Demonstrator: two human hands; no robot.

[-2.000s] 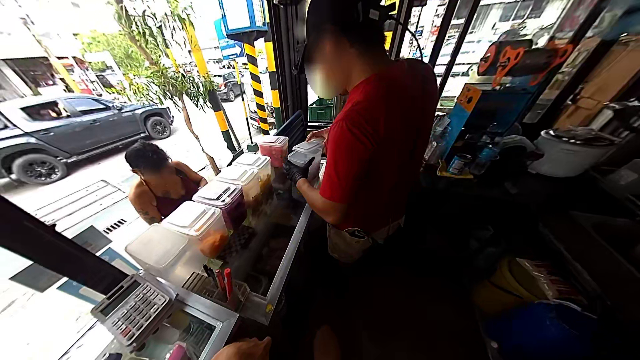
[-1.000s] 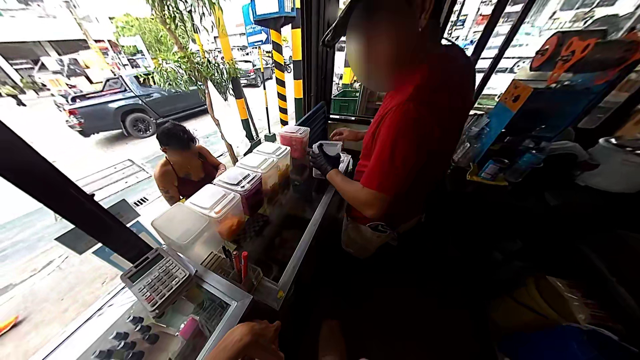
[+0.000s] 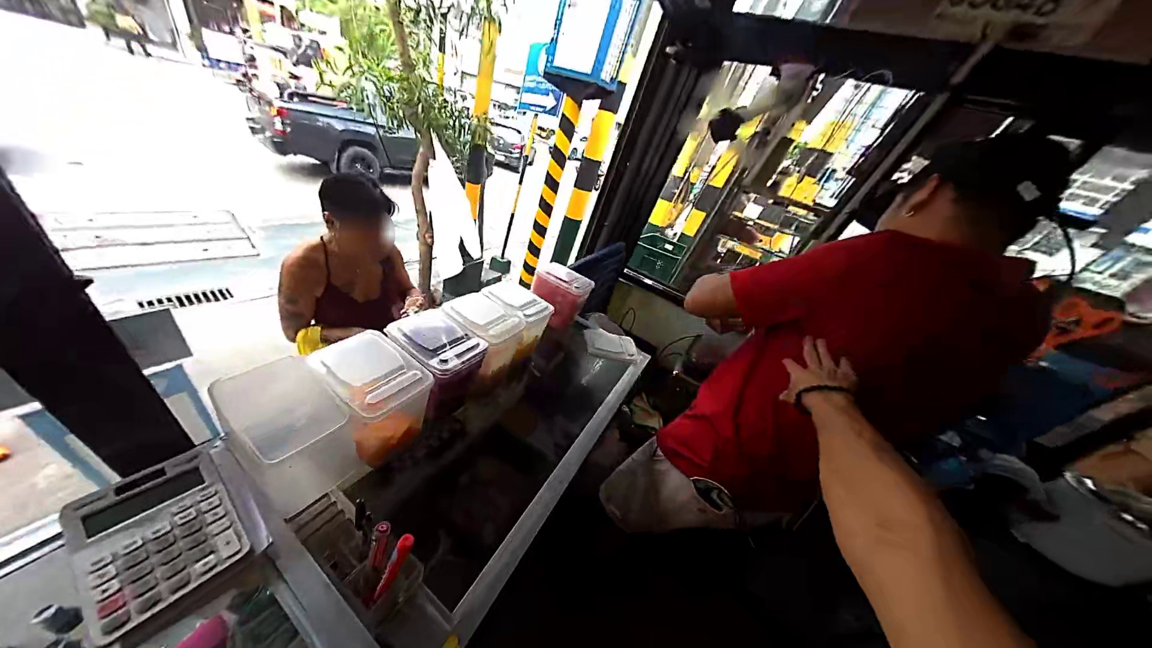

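My right hand [image 3: 819, 373], with a dark beaded bracelet at the wrist, reaches in from the lower right. Its fingers are spread against the back of a co-worker's red shirt [image 3: 864, 324], and it holds nothing. My left hand is out of view. The co-worker is bent away toward the window side; their hands are mostly hidden. Left of them, clear plastic containers with lids [image 3: 369, 378] stand in a row along the counter, with orange, dark purple, yellowish and pink contents.
A desk calculator [image 3: 153, 540] lies at the lower left, near a holder with red pens [image 3: 391, 567]. The glass-topped counter's metal edge [image 3: 549, 490] runs diagonally. Outside, a person [image 3: 346, 270] is behind the containers. A white tub [image 3: 1089, 531] is at the right.
The co-worker has turned and bent away from the counter's far end, where their gloved hand held a container. My right hand now touches their back. The view has shifted.
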